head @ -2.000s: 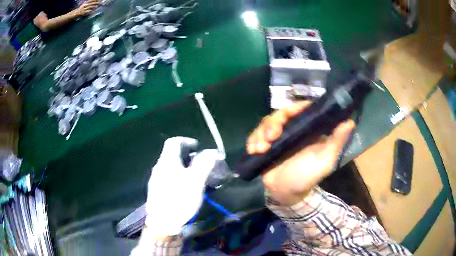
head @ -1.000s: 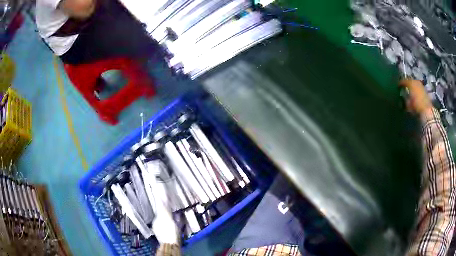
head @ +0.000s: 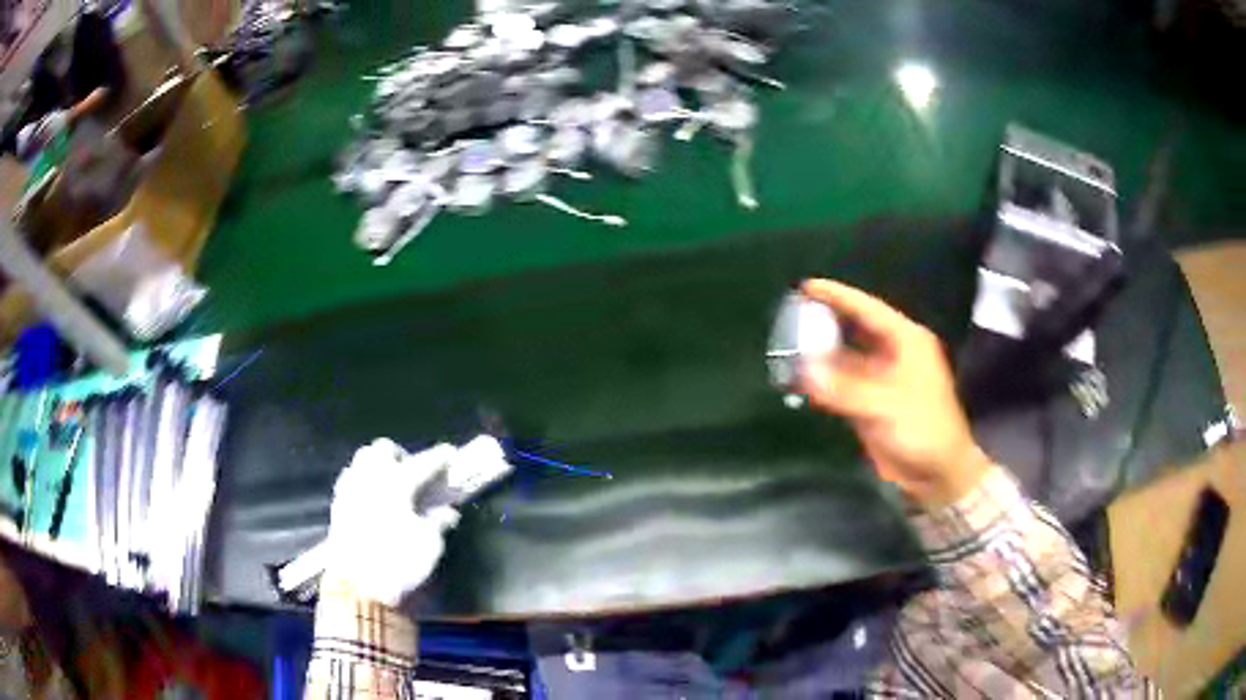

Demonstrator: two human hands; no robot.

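My left hand [head: 390, 527], in a white glove, is closed around a slim white tubular unit [head: 478, 466] held over the dark mat at the front of the bench. A thin blue wire [head: 563, 465] sticks out from the unit's right end. My right hand [head: 895, 390], bare, holds a round grey-white disc [head: 804, 338] between thumb and fingers above the mat. The two hands are well apart. Any lead on the disc is too blurred to tell.
Heaped discs with white leads [head: 547, 116] lie at the back. A screw feeder [head: 1045, 226] stands at the right, with the black screwdriver [head: 1059, 308] beside it, blurred. A phone [head: 1197, 554] lies on cardboard at far right. White bars [head: 157, 479] lie in a row at left.
The view has swung from the blue crate back to the bench. My left hand has left the crate with a unit. My right hand has left the disc heap and holds a disc.
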